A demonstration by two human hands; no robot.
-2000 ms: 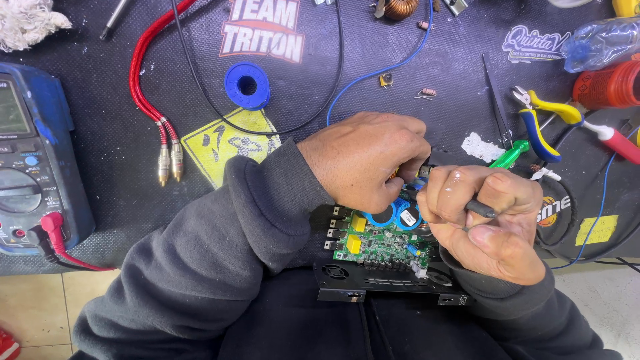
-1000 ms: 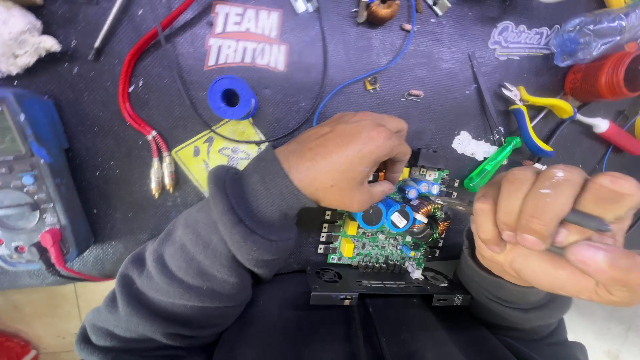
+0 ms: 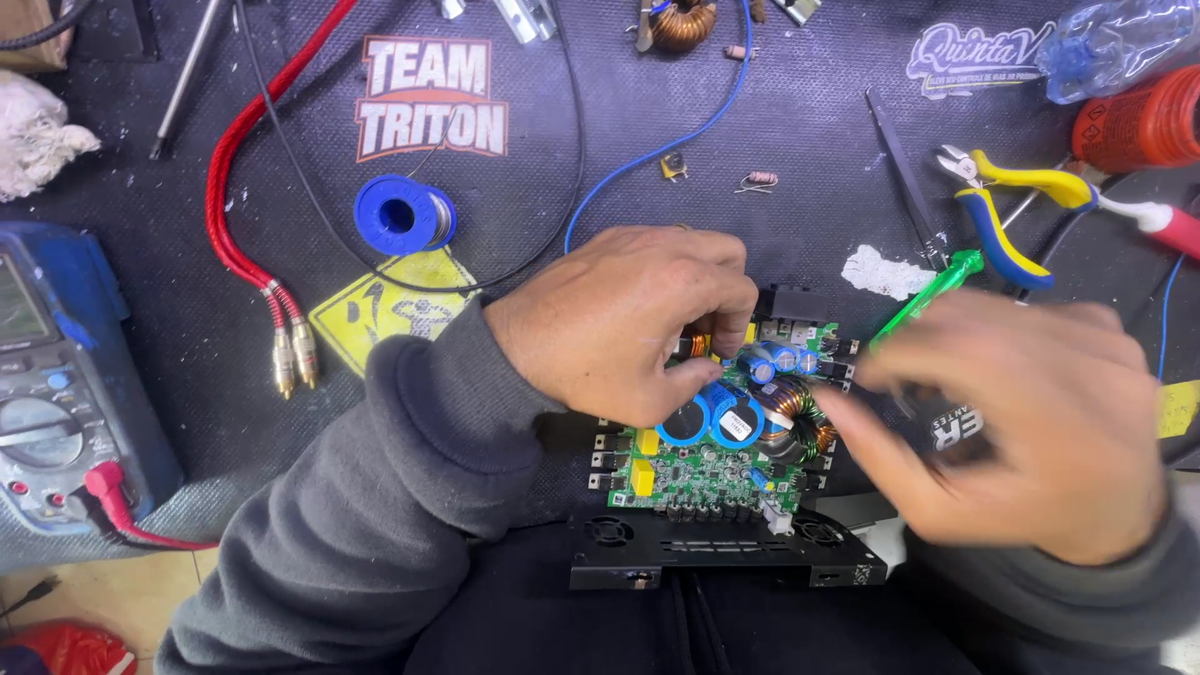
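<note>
A green circuit board (image 3: 703, 476) with blue capacitors (image 3: 683, 420), a copper-wound toroid (image 3: 795, 417) and yellow components lies above a black metal panel with vent grilles (image 3: 731, 555). My left hand (image 3: 637, 319) rests over the board's upper left part. Its thumb and index finger are bent close together beside a small orange winding (image 3: 696, 346); what lies between the fingertips is hidden. To the right of the board, my right hand (image 3: 1022, 422) is blurred by motion, its thumb near the toroid. Whether it holds anything cannot be made out.
Around the board lie a blue solder spool (image 3: 403, 216), red RCA cables (image 3: 220, 202), a blue multimeter (image 3: 66, 394), tweezers (image 3: 900, 169), side cutters (image 3: 998, 211) and a green handle (image 3: 937, 291). A plastic bottle (image 3: 1116, 47) and an orange container (image 3: 1144, 117) stand at top right.
My right hand was over the board with a dark-handled tool, then moved off to the right; that tool does not show now. My left hand stays at the board.
</note>
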